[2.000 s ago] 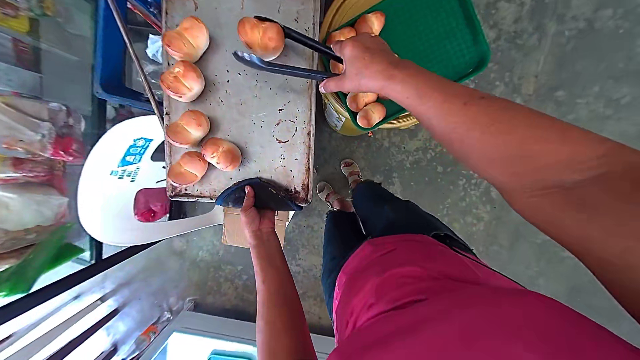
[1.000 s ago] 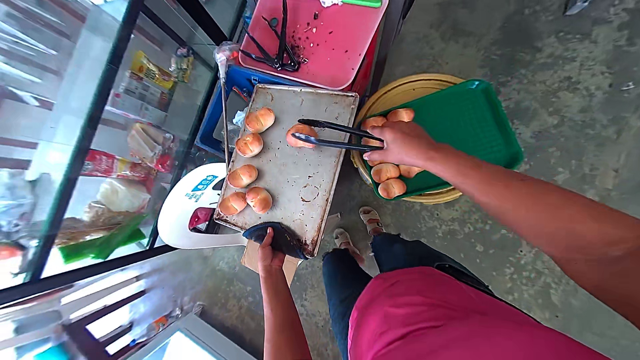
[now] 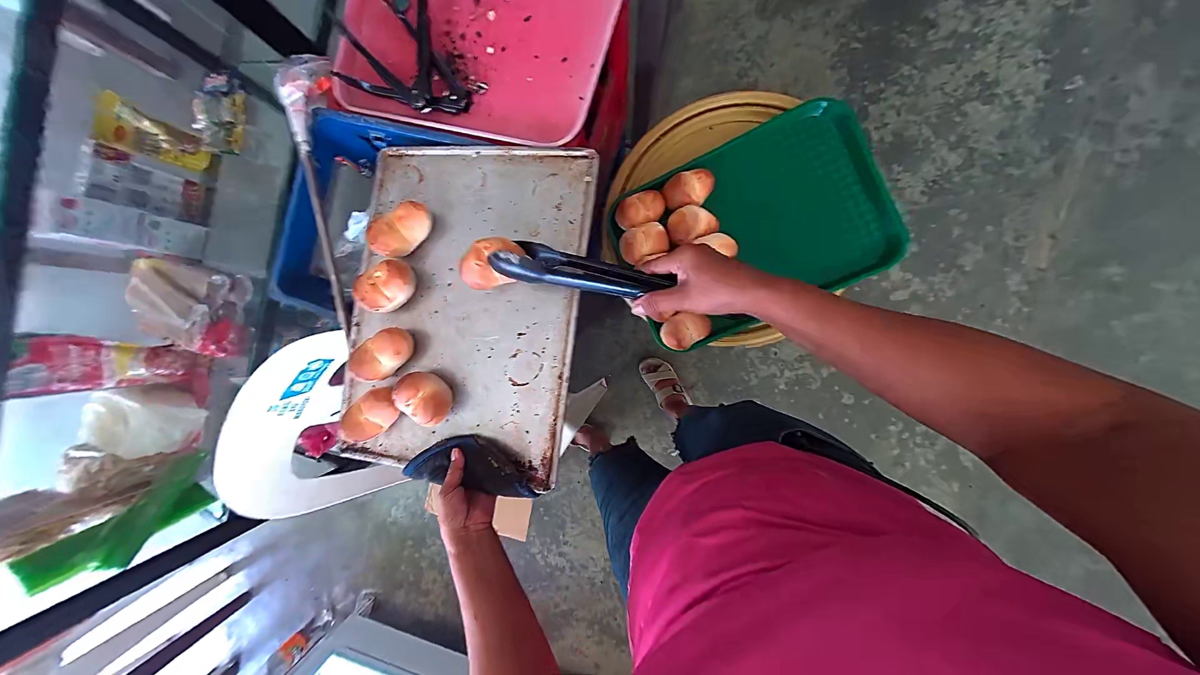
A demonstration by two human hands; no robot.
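Observation:
My right hand (image 3: pixel 698 281) grips black tongs (image 3: pixel 581 272), whose tips are at a round bread bun (image 3: pixel 486 263) on the worn metal baking tray (image 3: pixel 544 375). Several more buns (image 3: pixel 382 353) lie along the tray's left side. My left hand (image 3: pixel 466 497) holds the near edge of the tray through a dark pot holder (image 3: pixel 473 466). Below my right hand and partly hidden by it, a green plastic tray (image 3: pixel 797 197) carries several buns (image 3: pixel 691 187) at its left side and rests on a round yellowish basket or stool (image 3: pixel 698 117).
A pink tray (image 3: pixel 534 66) with crumbs and black tongs (image 3: pixel 427 89) lies beyond the baking tray, beside a blue crate (image 3: pixel 309 206). A white plastic chair (image 3: pixel 253 441) stands under the tray's left edge. A glass display case (image 3: pixel 112 234) with packaged goods lines the left.
The tong tips have come to the bun on the baking tray, where they appeared more apart around it two seconds ago. The view has shifted, showing the pink tray.

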